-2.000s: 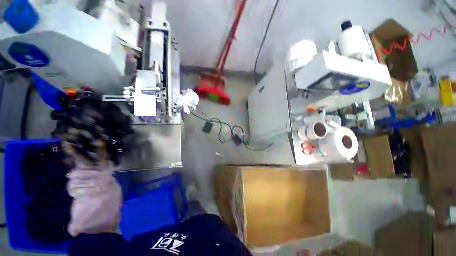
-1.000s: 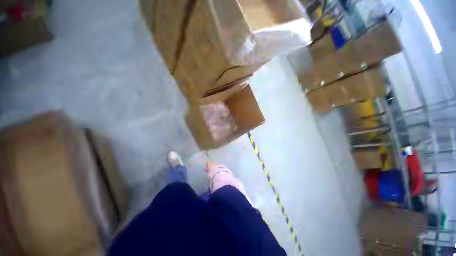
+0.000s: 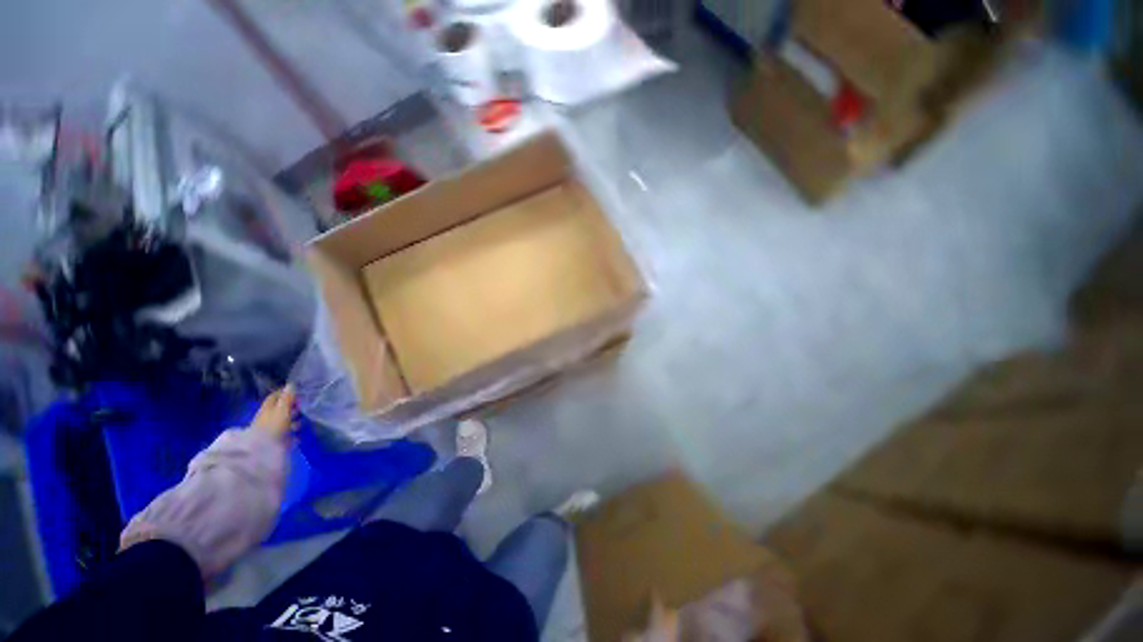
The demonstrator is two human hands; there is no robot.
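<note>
A large open carton (image 3: pixel 489 289) stands in the middle, with only its bare brown inside showing. Clear liner film (image 3: pixel 328 376) hangs over its left and lower rim. My left hand (image 3: pixel 277 411) is at the film by the carton's lower left corner; blur hides whether its fingers grip the film. At the bottom edge, a blurred pale pinkish shape (image 3: pixel 702 620) lies over a smaller carton (image 3: pixel 652 546). It may be my right hand or crinkled film; I cannot tell which.
Black cables (image 3: pixel 125 295) are heaped at the left. A blue bin (image 3: pixel 63 483) and a blue stool (image 3: pixel 351 483) are below them. White rolls (image 3: pixel 558 31) and red scissors (image 3: pixel 499 115) are behind the carton. A red dustpan (image 3: pixel 374 178) is at its upper left. Brown cardboard (image 3: pixel 990 464) fills the lower right.
The view has swung back from the floor and stacked cartons to the machine side. The large carton is now central, with film over its rim. My left hand no longer holds the cable bunch seen two seconds ago.
</note>
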